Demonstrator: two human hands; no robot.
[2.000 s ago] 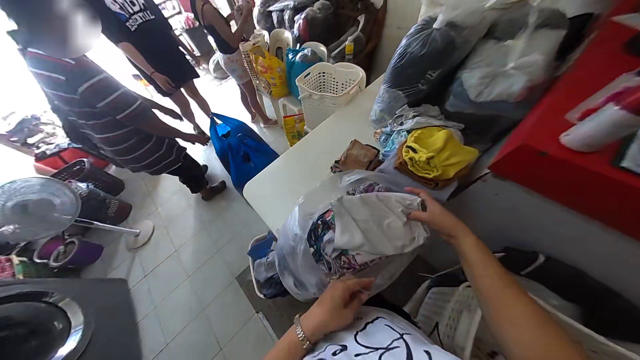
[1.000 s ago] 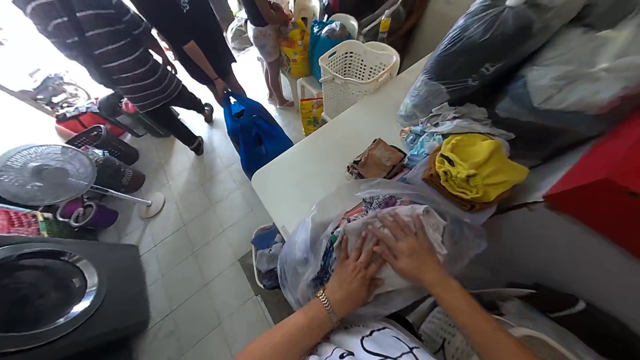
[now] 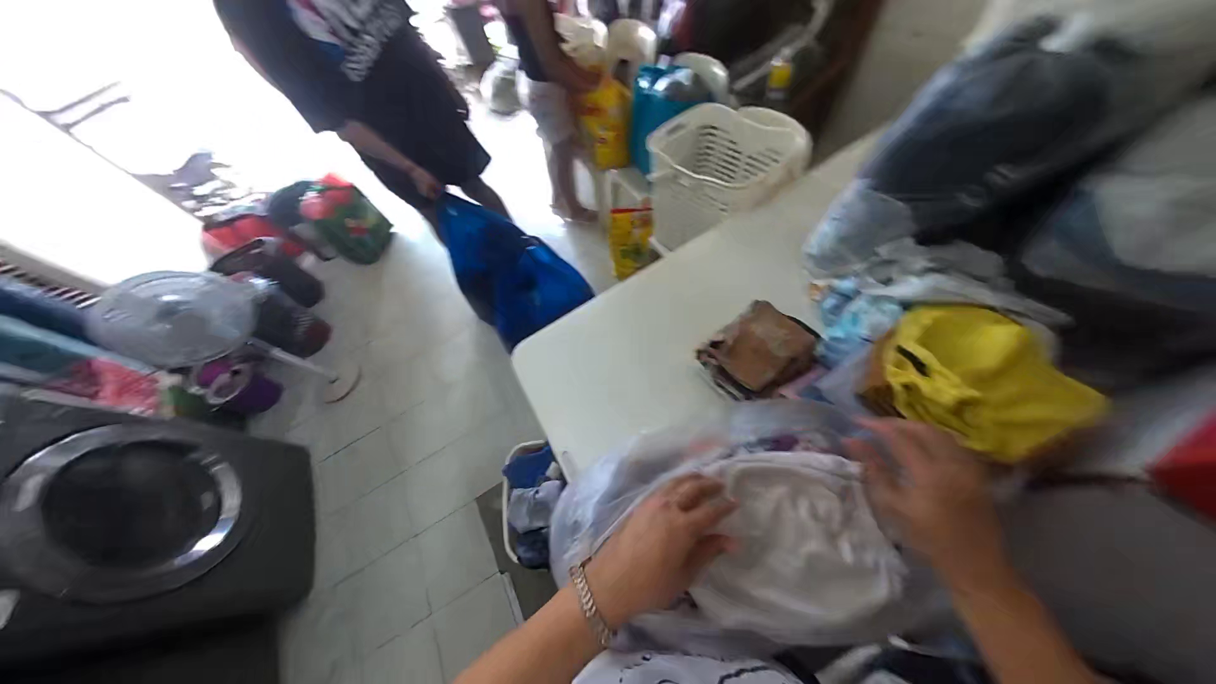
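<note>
A clear plastic bag [image 3: 608, 503] of clothes lies at the near edge of a white table [image 3: 646, 342]. On top of the clothes inside is a white folded garment [image 3: 798, 541]. My left hand [image 3: 670, 532], a metal bracelet at its wrist, rests at the bag's left side with fingers curled; whether it grips the plastic is unclear. At the right side, my right hand [image 3: 926, 475] is blurred, its fingers by the bag's rim and close to a yellow cloth [image 3: 988, 380]. A brown folded item [image 3: 760, 350] lies beyond the bag.
Filled plastic bags [image 3: 988, 133] stand at the table's back right. Past the far edge is a white laundry basket [image 3: 727, 161]. A person holds a blue bag [image 3: 508, 271] beyond the table. A fan [image 3: 171, 318] and a front-loading machine [image 3: 142, 513] are at left.
My hands, which lay flat together on the white garment, have moved apart to the bag's two sides. The person in the striped shirt is out of view.
</note>
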